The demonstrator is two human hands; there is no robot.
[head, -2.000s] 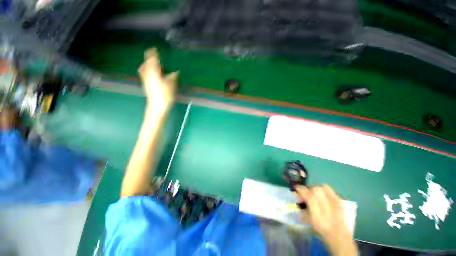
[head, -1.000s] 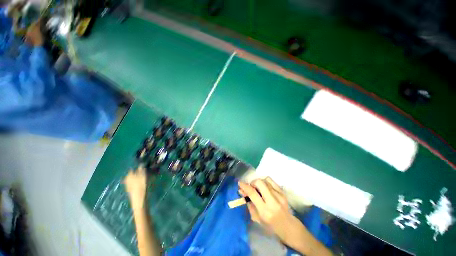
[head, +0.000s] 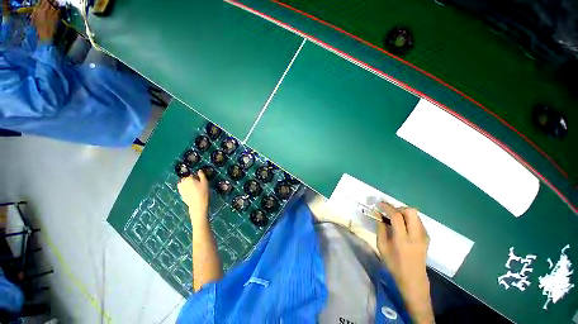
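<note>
A clear blister tray (head: 158,235) lies beside the lap on a green surface; its upper right part holds many round black lens units (head: 252,187). My left hand (head: 196,193) is over the tray with its fingertips at the edge of the filled pockets, touching or very close to a lens unit (head: 208,171); whether it grips one is hidden. My right hand (head: 405,237) holds a thin dark hand tool (head: 378,217) like a pen, over the near white sheet (head: 450,245). The tool's pale end points left over the sheet.
A far white sheet (head: 472,155) lies beside the red line. Small white pieces (head: 556,278) lie heaped and scattered at the bench's right. Beyond the line, the dark green belt (head: 469,57) carries black units (head: 399,40). Another person's blue sleeve (head: 38,82) is at upper left.
The view has turned down toward the tray. My left hand has come from over the belt to the tray's filled pockets. My right hand with the tool has moved back over the near sheet.
</note>
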